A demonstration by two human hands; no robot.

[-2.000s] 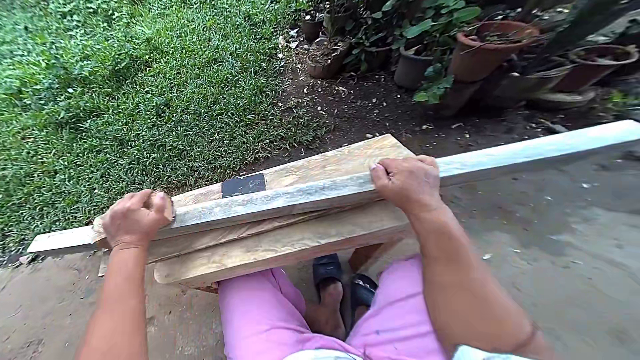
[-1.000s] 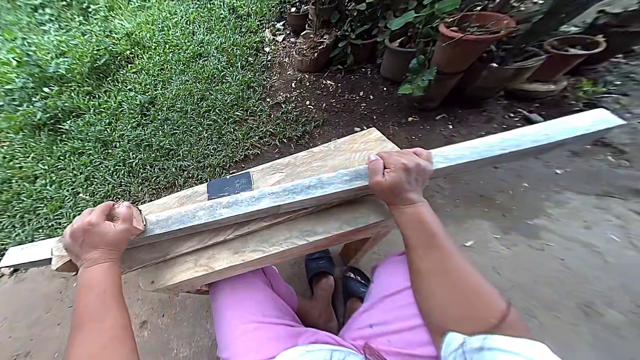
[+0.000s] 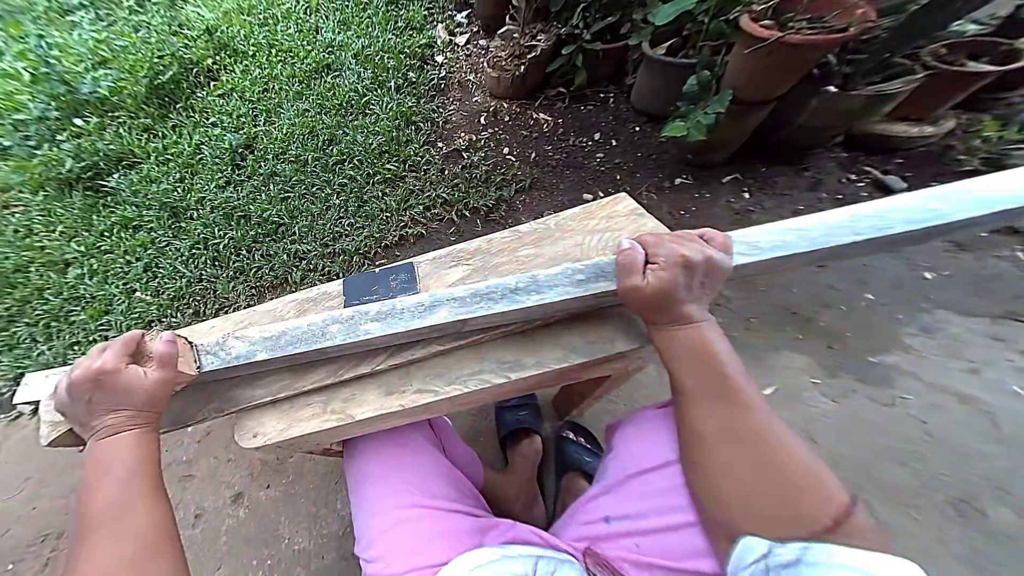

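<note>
A long pale wooden strip [image 3: 480, 296] lies slantwise across a wooden bench [image 3: 448, 392] and reaches past the right edge of the view. My right hand [image 3: 676, 276] is closed around the strip near the bench's right end. At the far left, my left hand [image 3: 120, 384] grips a small wood block [image 3: 186, 356] against the strip. Beneath the strip, a rough board [image 3: 280, 384] sticks out past the bench's left end. A dark rectangular patch [image 3: 381, 284] shows on the wooden top just beyond the strip.
Clay flowerpots [image 3: 792, 48] with plants stand at the upper right on dark soil [image 3: 576, 144]. Grass [image 3: 240, 136] covers the upper left. My legs in pink trousers [image 3: 416, 496] and dark sandals [image 3: 578, 450] are under and beside the bench, on a hard ground surface [image 3: 880, 400].
Between two and one seconds ago, my left hand slid left along the strip; now it is again nearer the bench. My right hand keeps its grip on the strip.
</note>
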